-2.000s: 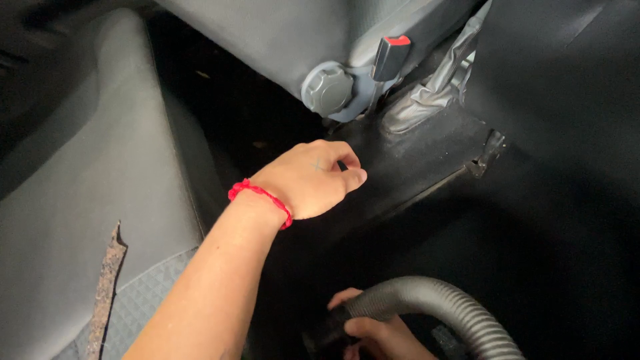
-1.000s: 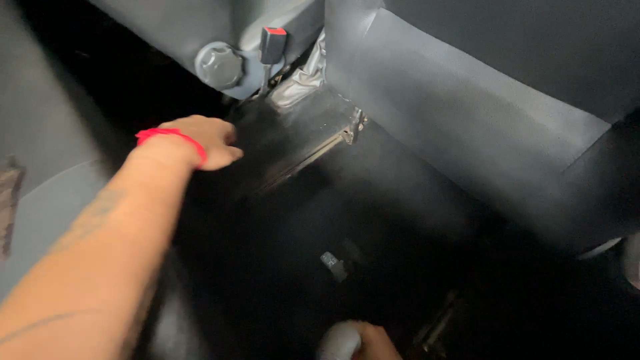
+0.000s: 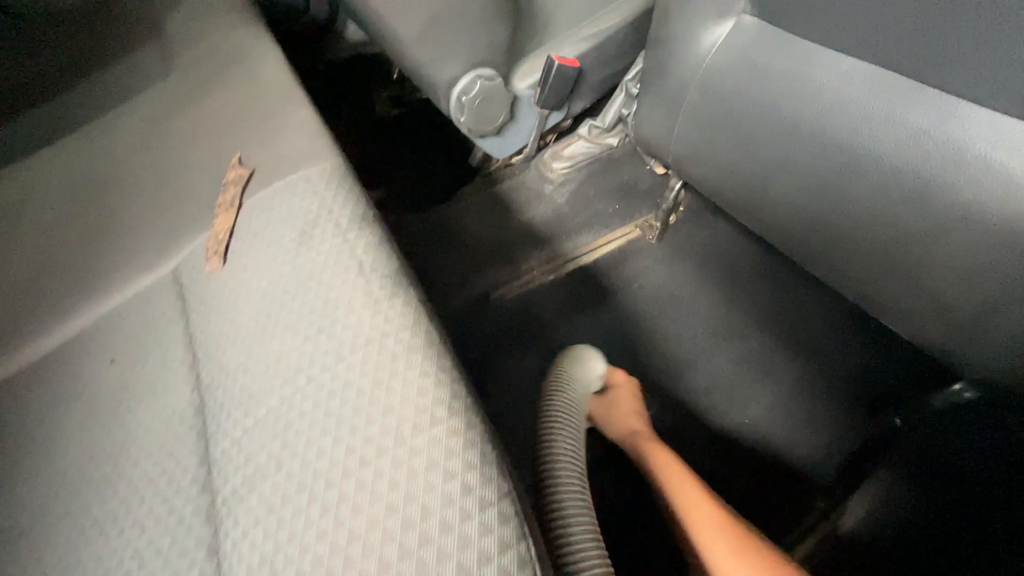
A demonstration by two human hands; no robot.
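My right hand point(image 3: 621, 406) grips the end of a ribbed vacuum hose point(image 3: 566, 472) low in the dark footwell, where the hose bends over at a pale, smooth end piece. What the hose end touches is hidden in shadow. Above the hand, a metal seat rail point(image 3: 588, 256) runs along the black floor covering. My left hand is out of the picture. On the grey fabric car seat point(image 3: 336, 384) at the left lies a thin, worn brown strip point(image 3: 229, 212).
A seat belt buckle point(image 3: 556, 82) with a red button stands beside a round seat adjuster knob point(image 3: 482, 102). Silvery crumpled material point(image 3: 588, 142) lies at the seat base. A dark seat cushion point(image 3: 824, 152) bounds the footwell at the upper right.
My left hand, over the floor near the buckle in the earlier frames, has left the view. The hose and my right arm now show more fully. The view has shifted.
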